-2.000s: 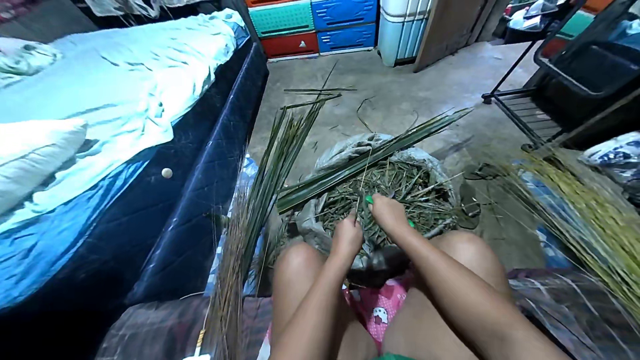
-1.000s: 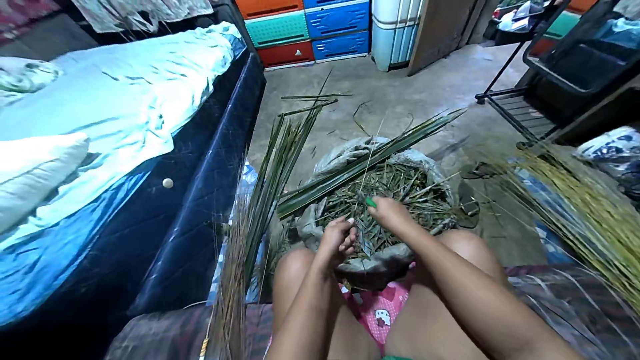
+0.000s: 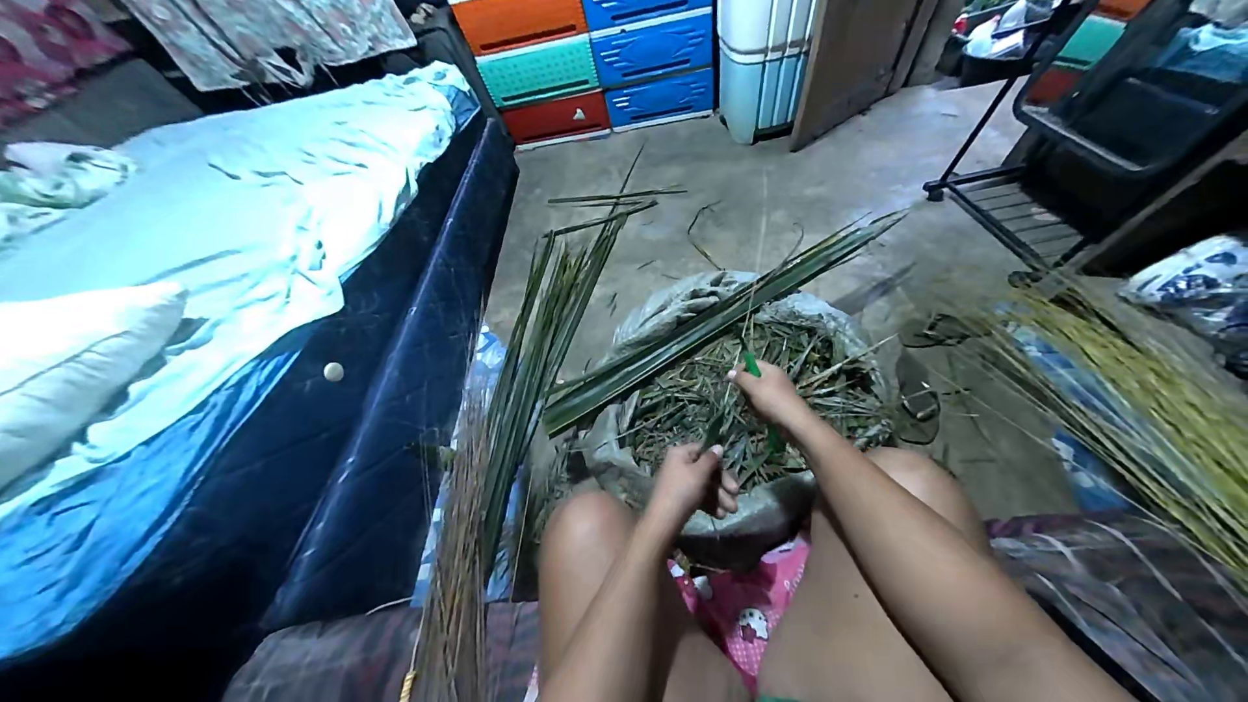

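My left hand [image 3: 694, 478] is closed on a narrow green palm leaflet above the near part of an open sack [image 3: 746, 517] between my knees. Higher and to the right, my right hand [image 3: 765, 390] grips a green-handled tool [image 3: 751, 364], probably a knife; its blade cannot be made out. Shredded leaf scraps [image 3: 682, 409] fill the sack. Long green palm leaves [image 3: 702, 331] lie slantwise across its far rim. To the left stands a bundle of green leaflets [image 3: 546, 361], with thin brown midribs [image 3: 458, 546] nearer to me.
A bed [image 3: 244, 214] with a dark blue side runs along the left. Plastic drawers [image 3: 595, 68] stand at the back. On the right are a black metal rack [image 3: 1014, 205], a pair of sandals [image 3: 916, 395] and a pile of yellow-green midribs [image 3: 1131, 390].
My hands were close together two seconds ago and are now farther apart. The left hand has moved down toward my knees; the right still holds the green handle.
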